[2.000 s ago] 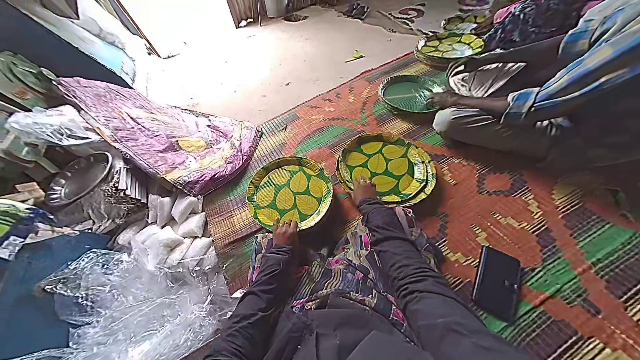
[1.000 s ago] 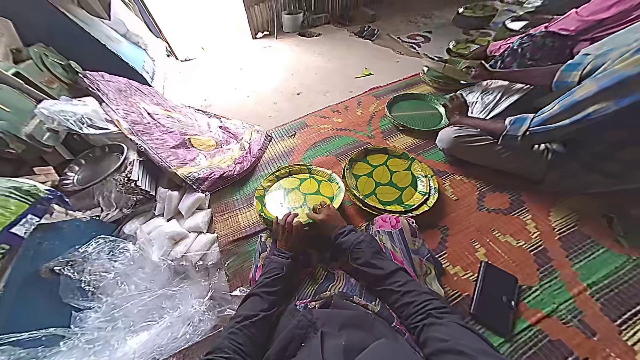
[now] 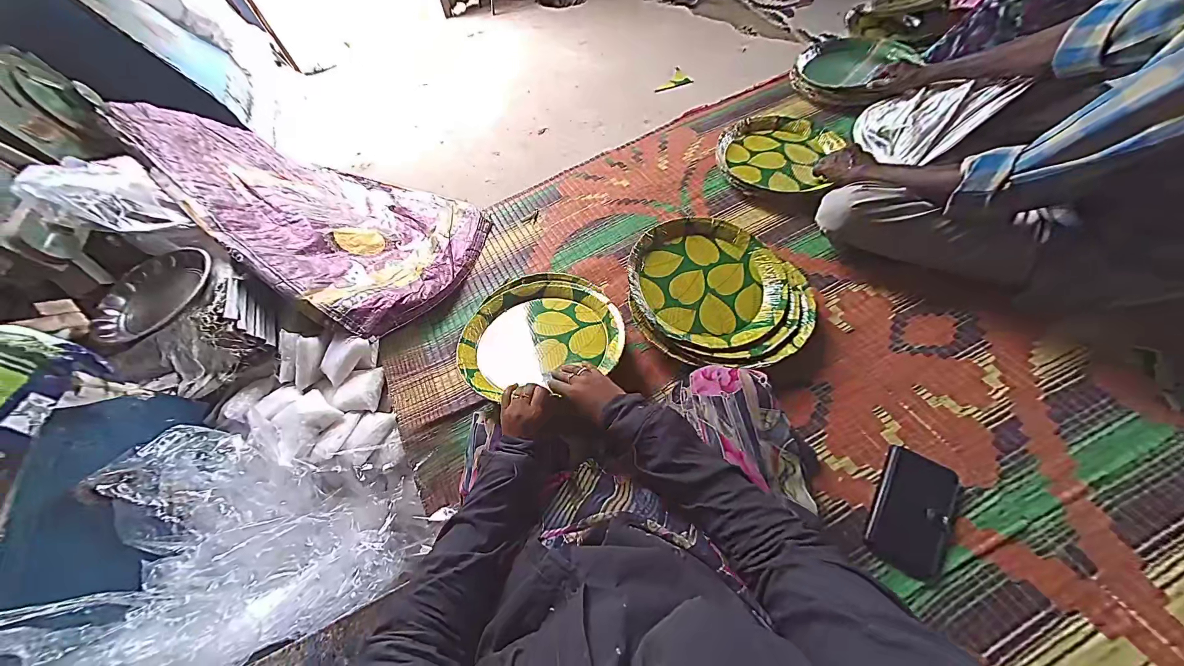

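Observation:
In front of me lies a round plate with a green and yellow leaf pattern (image 3: 569,333), bright glare covering its left part. My left hand (image 3: 524,407) touches its near rim, fingers bent. Beside it, my right hand (image 3: 581,384) rests on the same rim, fingers curled over the edge. Whether another plate lies beneath is hard to tell, though a second rim shows at the far side. Just to the right stands a stack of several similar leaf-patterned plates (image 3: 712,291), slightly fanned out, touched by neither hand.
A person's hand (image 3: 844,165) at the right is at another leaf plate (image 3: 777,155); a green plate (image 3: 846,67) lies beyond. A black case (image 3: 913,511) lies on the woven mat (image 3: 925,388). Clear plastic wrap (image 3: 268,546), white packets (image 3: 324,407) and a pink cloth (image 3: 314,222) are left.
Two seconds ago my right hand was at the right-hand stack; now both hands are together at the left plate's near rim. The stack looks higher. A leaf plate now lies by the other person.

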